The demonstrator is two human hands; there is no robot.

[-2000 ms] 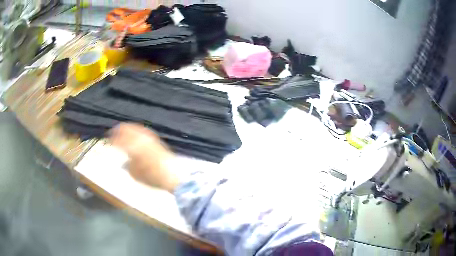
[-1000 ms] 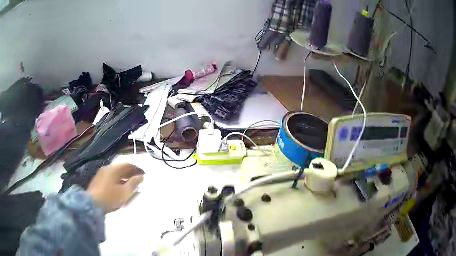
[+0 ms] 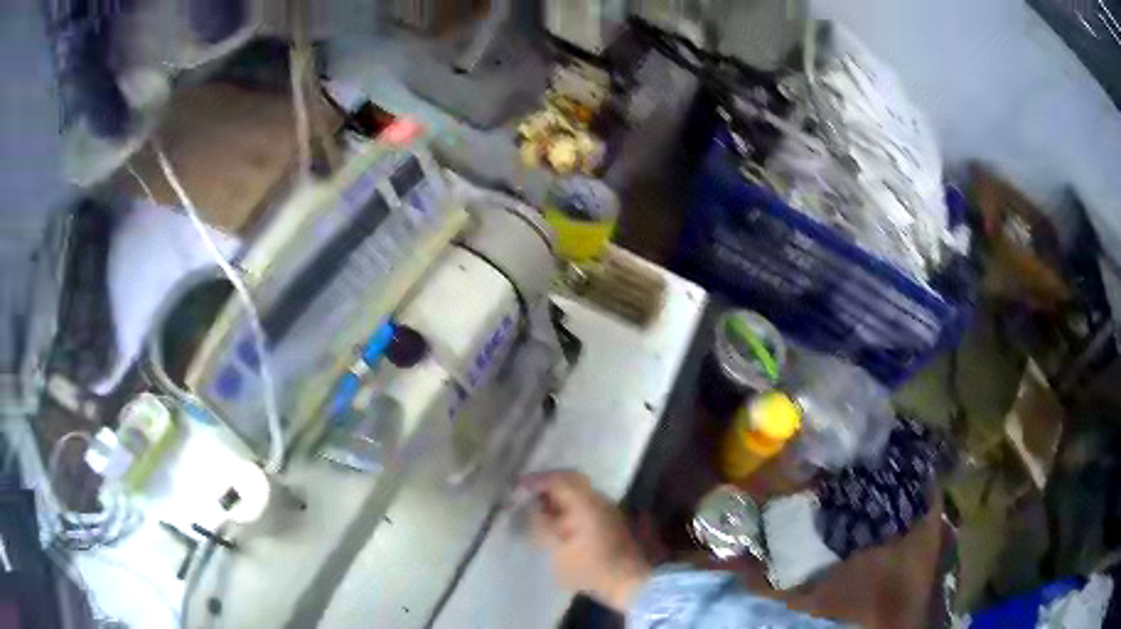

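Observation:
The frame is blurred. My right hand [image 3: 584, 535] reaches in from the lower right, in a light blue sleeve. Its fingers are bent, with the fingertips at the front edge of the cream sewing machine [image 3: 418, 418], above the white table [image 3: 621, 418]. Whether the fingers hold anything small cannot be told. A small blue item [image 3: 363, 369] lies on top of the machine beside the control panel [image 3: 320, 289]. My left hand is out of the picture.
A blue basket [image 3: 811, 264] of white cloth stands at the upper right. Right of the table are a yellow-capped bottle [image 3: 762, 436], a cup with something green [image 3: 747, 350], a clear plastic bag and dark patterned cloth [image 3: 885, 485]. A yellow container [image 3: 578, 221] stands behind the machine.
The view has swung right, from the black cloth pieces to the machine's right end and the basket. My left hand has left the picture, and my right hand has come in.

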